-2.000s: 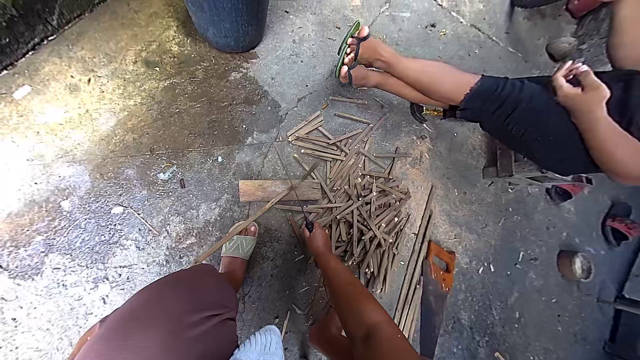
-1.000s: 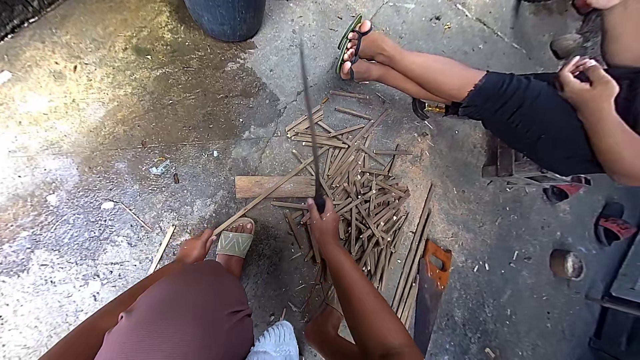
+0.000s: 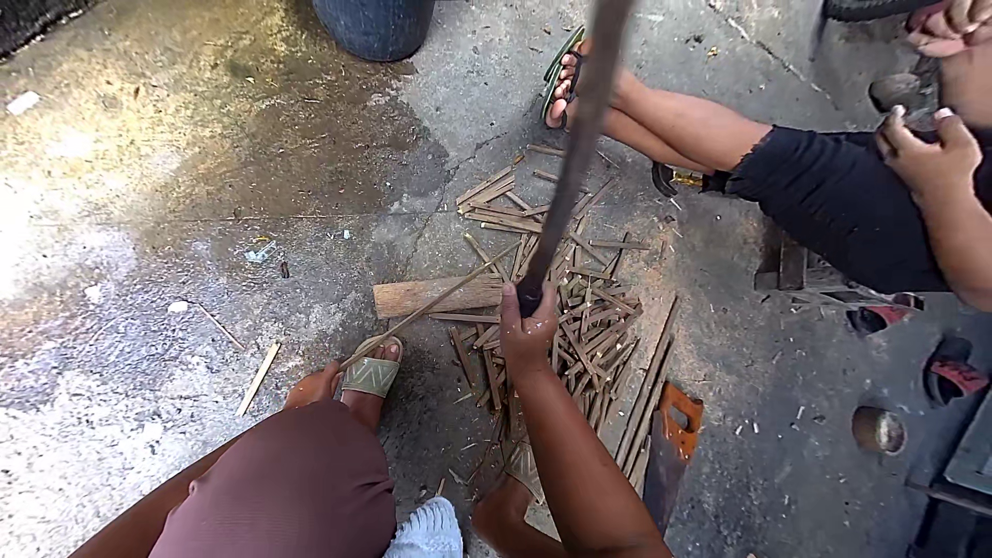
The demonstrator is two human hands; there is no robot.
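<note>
My right hand (image 3: 528,329) is closed on the dark handle of a machete (image 3: 577,147), its blade raised and pointing up and away over the pile. My left hand (image 3: 316,386), low beside my knee and sandal, grips a thin wooden strip (image 3: 434,302). The strip slants up to the right across a wooden block (image 3: 418,297) that lies on the concrete. Around and under my right forearm spreads a heap of short split sticks (image 3: 589,325). Longer strips (image 3: 649,387) lie to the right of the heap.
A handsaw (image 3: 673,449) with an orange handle lies right of the long strips. Another person's legs (image 3: 690,128) in black shorts reach in from the right. A dark blue tub (image 3: 375,27) stands at the top. A cup-like container (image 3: 877,430) and loose sandals (image 3: 957,376) are at right.
The machete has risen from low over the block to upright, and its blade now looms larger. A short pale piece, absent two seconds ago, lies on the floor left of my left hand.
</note>
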